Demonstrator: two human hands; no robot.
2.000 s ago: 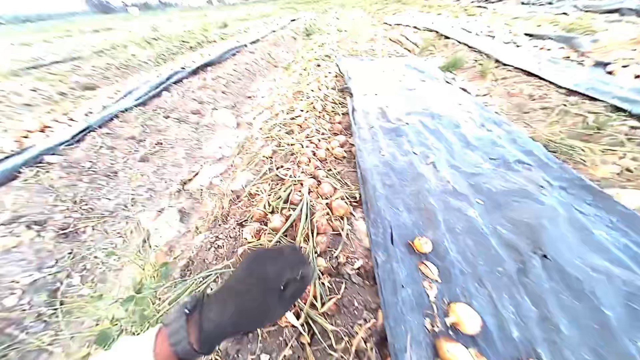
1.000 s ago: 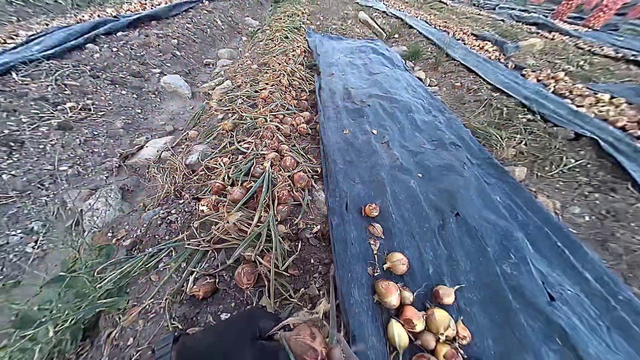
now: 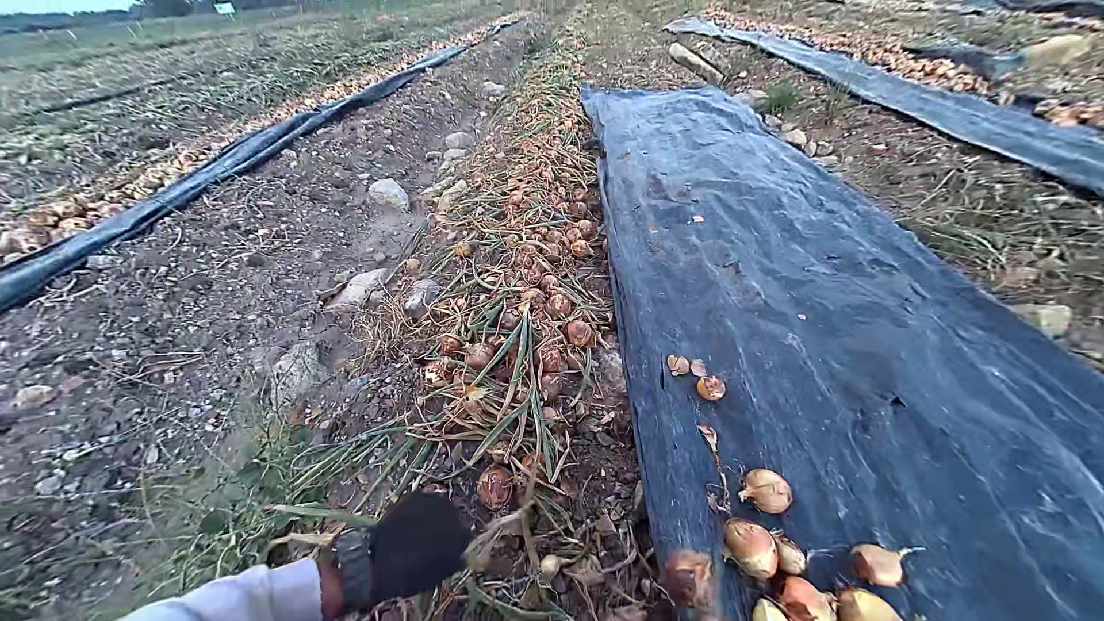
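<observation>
My left hand, in a black glove with a pale sleeve behind it, is low over the row of pulled onions; dry onion leaves lie against its fingertips, and whether it grips them cannot be told. Just beyond it an onion bulb rests on the soil. A blurred onion is at the near left edge of the black ground sheet. Several trimmed onions lie on the sheet's near end. My right hand is not in view.
The onion row runs ahead along the sheet's left edge. Stones lie in the dirt left of it. Further sheet strips with onions beside them stretch along the left and the right. A long stone or piece of wood lies past the sheet.
One second ago my left hand was at the bottom edge beside an onion; now it is further up and left of a blurred onion at the sheet's edge.
</observation>
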